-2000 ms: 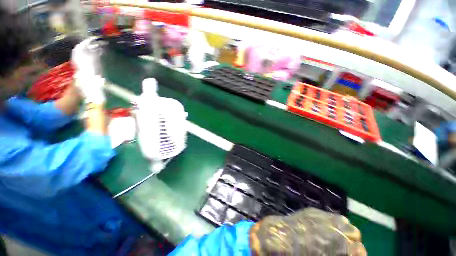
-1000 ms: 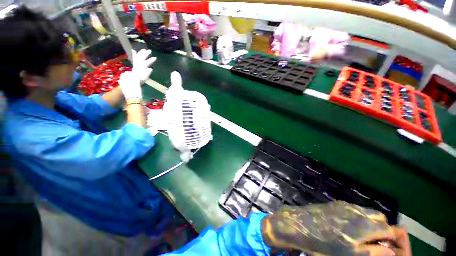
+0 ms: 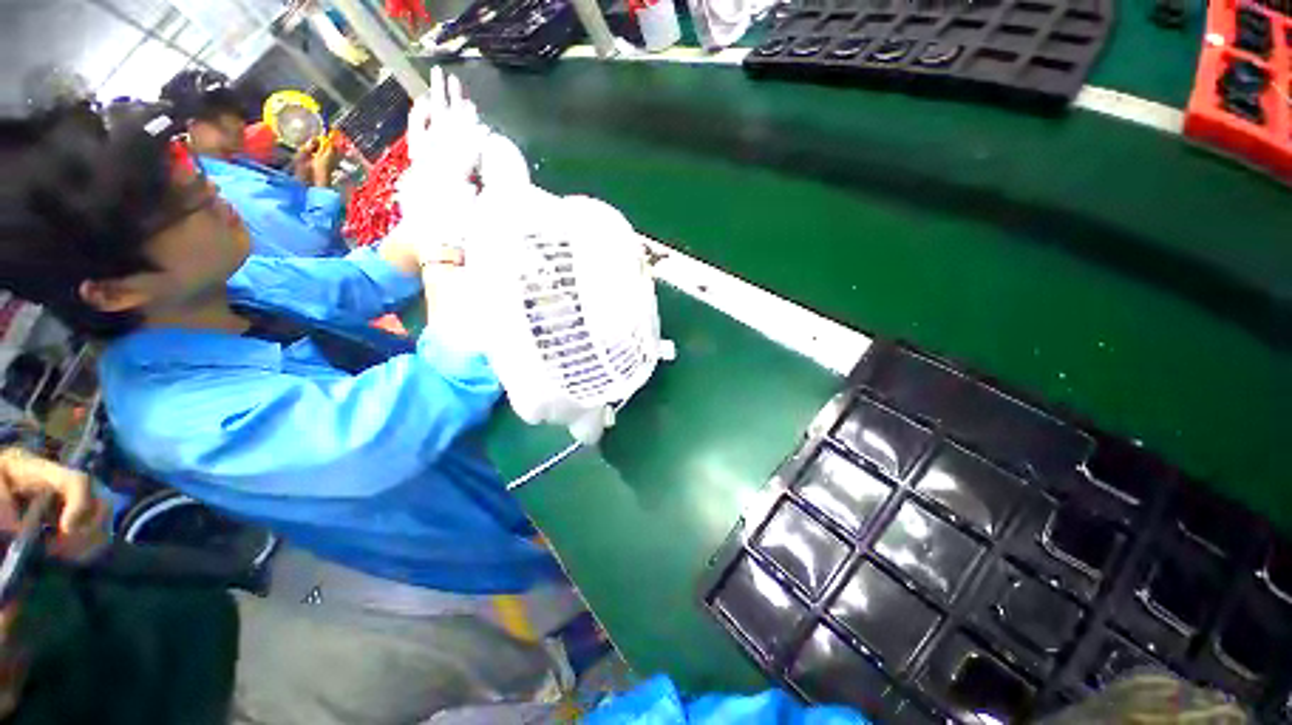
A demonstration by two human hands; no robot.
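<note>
A shiny black blister tray (image 3: 907,538) with square pockets lies on the green bench at the lower right. Its left pockets show no parts; glare covers some of them. Of my left hand (image 3: 1165,703), only a small brown-grey patterned strip of its covering shows, cut off at the bottom right edge over the tray. My blue sleeve (image 3: 723,704) shows at the bottom edge. My left fingers, and anything in them, are out of the picture. My right hand is not in view.
A white fan (image 3: 574,312) stands left of the tray, its cable at the bench edge. Beside it is a person in a blue smock (image 3: 312,425) with white gloves. Another hand (image 3: 57,503) is at the left edge. A black tray (image 3: 935,50) and an orange-red tray (image 3: 1247,92) lie across.
The view has swung left and down. The fan and black tray look larger, the orange-red tray is mostly cut off, and my left hand has nearly left the picture at the bottom.
</note>
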